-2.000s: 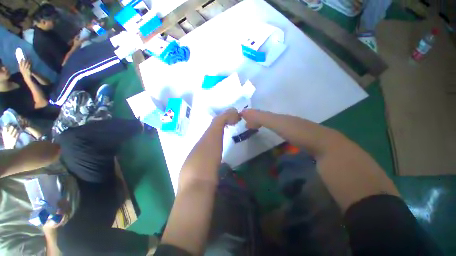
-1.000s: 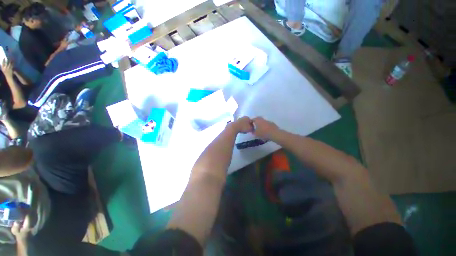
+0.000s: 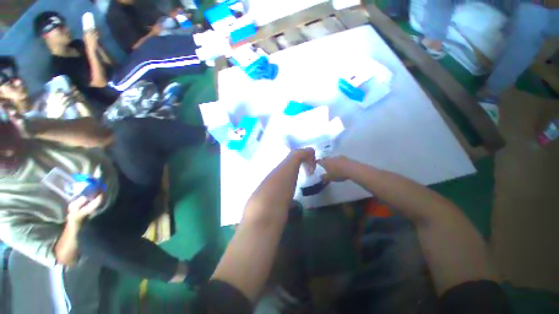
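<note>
My left hand (image 3: 304, 158) and my right hand (image 3: 334, 168) are close together over the near edge of the white board (image 3: 407, 144). Their fingers are bent and blurred. A small pale device with a dark band (image 3: 313, 188) is just below them, by my right fingertips. Whether either hand grips it or something smaller is too blurred to tell. An open white box with raised flaps (image 3: 309, 126) stands just beyond my hands, with a blue panel behind it.
Blue and white boxes lie on the board at left (image 3: 246, 136) and far right (image 3: 361, 86). A blue bundle (image 3: 262, 68) is at the far left corner. The wooden pallet (image 3: 438, 92) edges the board. Seated people are at left; another person's legs are at upper right.
The view has swung left, so the board sits further right. My hands have shifted closer to the device; the left hand is tilted more downward. The hands remain together.
</note>
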